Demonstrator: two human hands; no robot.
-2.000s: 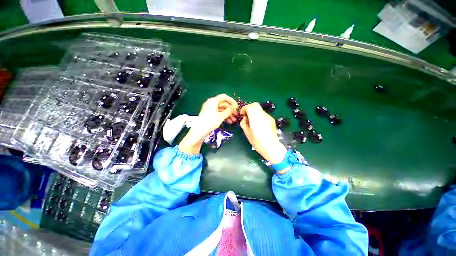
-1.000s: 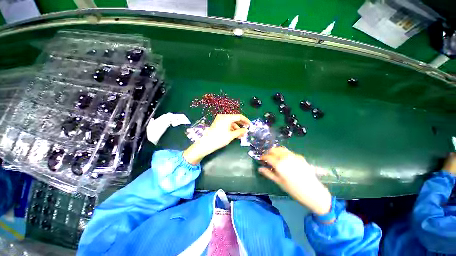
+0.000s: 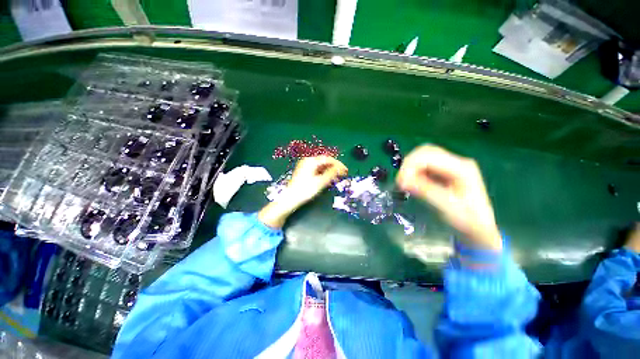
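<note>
A loose heap of tiny reddish parts point(image 3: 306, 148) lies on the dark-green bench. Crumpled silvery plastic bags point(image 3: 365, 198) lie just right of my left hand point(image 3: 310, 179). My left hand is below the heap with its fingers curled; I cannot tell whether it holds anything. My right hand point(image 3: 443, 184) is blurred, raised over the bench right of the bags, with fingers bent; its grip is unclear. Glossy black round parts point(image 3: 361, 151) lie between the hands, some hidden behind my right hand.
Clear blister trays point(image 3: 77, 151) with dark discs are stacked askew at the left. A white sheet point(image 3: 236, 184) lies beside them. A metal rail point(image 3: 281, 48) runs behind the bench, with papers point(image 3: 245, 15) beyond. Another person's blue sleeve point(image 3: 609, 284) is at the right edge.
The reddish heap, covered by both hands two seconds ago, is now exposed. My right hand has moved right and, since one second ago, up, away from the silvery bags. My left hand stays near the heap.
</note>
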